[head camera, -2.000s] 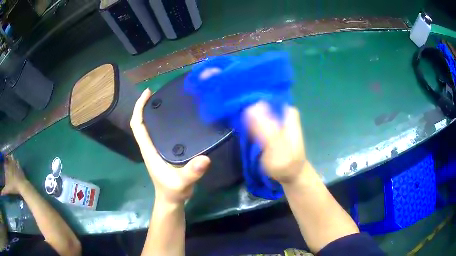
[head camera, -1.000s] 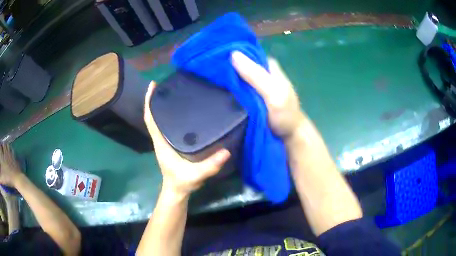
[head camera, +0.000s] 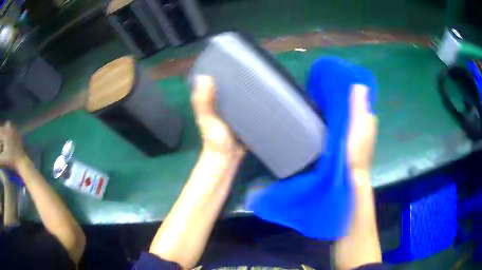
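Observation:
A grey speaker unit (head camera: 261, 105) is tilted over the green bench, its textured side grille facing me. My left hand (head camera: 214, 118) holds it at its left end, with the fingers partly behind it. My right hand (head camera: 362, 134) holds a blue cloth (head camera: 330, 190), which hangs beside the unit's right end and drapes down toward the bench's near edge. The cloth touches or nearly touches the unit; blur hides which. The base and the top of the held unit are not clearly seen.
Another unit with a wood-grain top (head camera: 112, 84) stands on the green bench left. A white labelled bottle (head camera: 84, 179) is near left, by a neighbour's arm (head camera: 50, 205). More units (head camera: 158, 26) stand beyond the brown strip. A headset or cable loop (head camera: 457, 100) and small white bottle (head camera: 449, 47) are right.
The unit has turned from showing its dark base with feet to showing its grey side. My right hand and the cloth have moved right, off the base.

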